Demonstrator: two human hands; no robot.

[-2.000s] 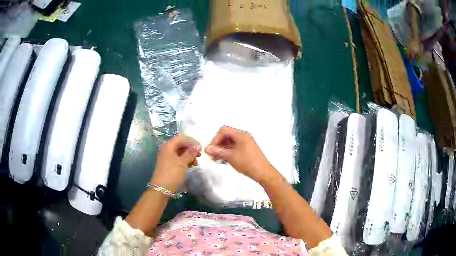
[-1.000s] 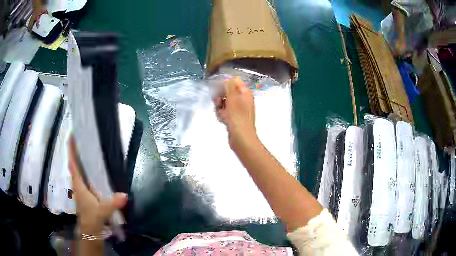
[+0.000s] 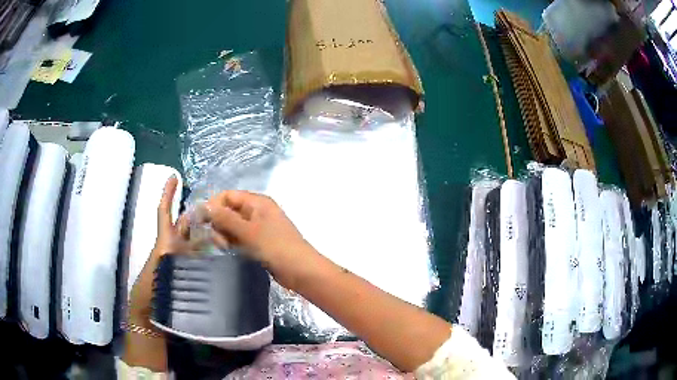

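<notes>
A laminator unit [image 3: 215, 293] is tilted in front of me at the lower left centre, its dark ridged side facing up and a white edge at the bottom. My left hand [image 3: 169, 230] is at its upper end and holds it, some fingers raised; its exact grip is partly hidden. My right hand [image 3: 249, 223] pinches clear, blurred film of a poly bag [image 3: 199, 223] at that same end. The stack of poly bags [image 3: 352, 215] lies glaring white in front of me, its far end inside the bag carton [image 3: 349, 52]. A loose clear bag [image 3: 229, 126] lies left of the stack.
Unbagged units [image 3: 96, 237] stand in a row on the left. Bagged units [image 3: 512, 274] stand in rows on the right. Flattened cartons [image 3: 545, 96], a blue object [image 3: 586, 104] and a thin brown strip [image 3: 499, 111] are upper right. Paper pieces [image 3: 56, 67] lie upper left.
My left hand has brought the unit from the left row towards the middle and tilted it. My right hand has moved from the carton mouth down left to the unit, with clear film.
</notes>
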